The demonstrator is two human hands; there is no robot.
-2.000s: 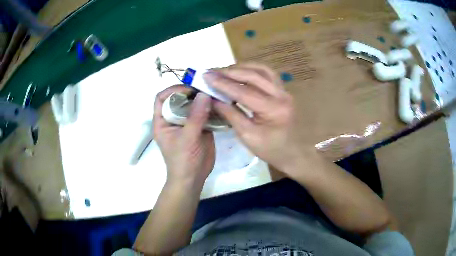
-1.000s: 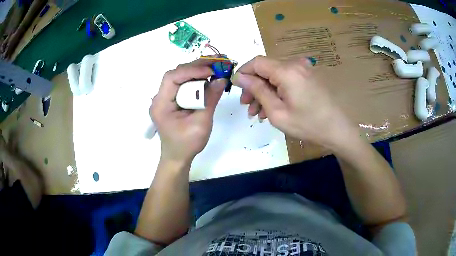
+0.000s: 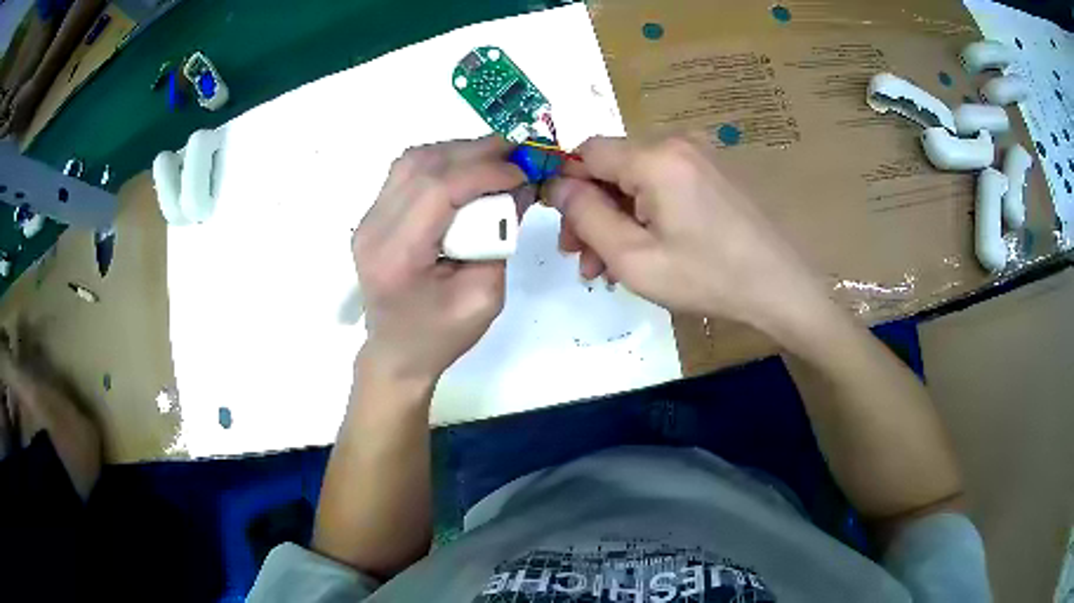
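My left hand (image 3: 424, 253) holds a white housing (image 3: 481, 229), its rounded end with a small dark slot showing below the fingers. A blue battery cell (image 3: 536, 163) shows between my two hands, partly hidden by fingers. A green circuit board (image 3: 502, 92) sticks out above it over the white sheet, joined by thin red, yellow and black lead wires (image 3: 554, 148). My right hand (image 3: 683, 236) pinches at the wires beside the cell with thumb and index finger. What exactly lies between its fingertips is hidden.
White curved covers (image 3: 910, 101) lie on the brown cardboard (image 3: 813, 224) at right. Two more (image 3: 203, 177) lie on the white sheet's (image 3: 259, 353) left edge. A part-filled housing (image 3: 205, 83) lies on the green belt (image 3: 294, 47). A metal bracket (image 3: 59, 198) and another person's arm (image 3: 59, 412) are at left.
Since two seconds ago the housing has turned slot end into view, and my right hand has moved from the housing to the wires. Lately the board has swung slightly right and tilted more upright.
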